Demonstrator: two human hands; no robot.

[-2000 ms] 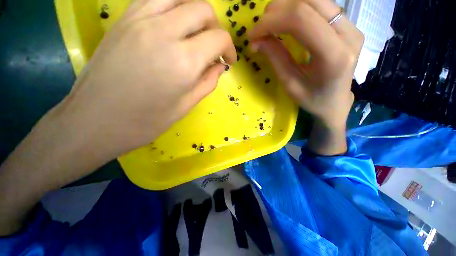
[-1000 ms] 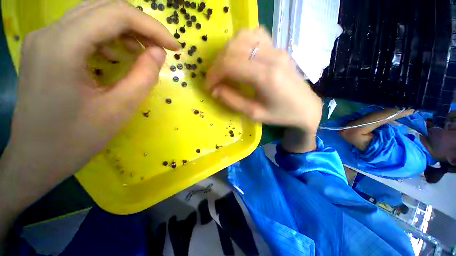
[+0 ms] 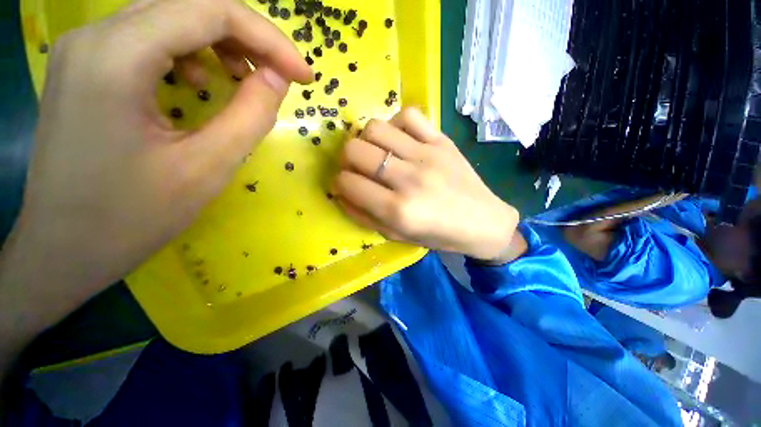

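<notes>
The yellow tray (image 3: 213, 332) lies below my hands, with many small dark round parts (image 3: 307, 36) clustered towards its top. Some have thin stems, such as the stemmed part (image 3: 252, 187) near the middle. Tiny specks (image 3: 200, 273) lie near the lower left corner. My left hand (image 3: 133, 158) is over the tray's left side, thumb and index fingertips close together; I cannot tell whether anything is between them. My right hand (image 3: 409, 185) is over the right rim, fingers curled down and their tips hidden, so what it holds cannot be seen.
White gridded trays (image 3: 480, 67) and a white sheet (image 3: 534, 71) lie right of the tray on the green bench (image 3: 492, 175). A tall black glossy stack (image 3: 659, 92) stands further right. A person in a blue smock (image 3: 659, 263) is at the right, their face partly in view.
Over two seconds the tray has shifted left in view and my hands have moved apart. In the last second my right hand has moved down towards the tray's lower right, its fingers more curled.
</notes>
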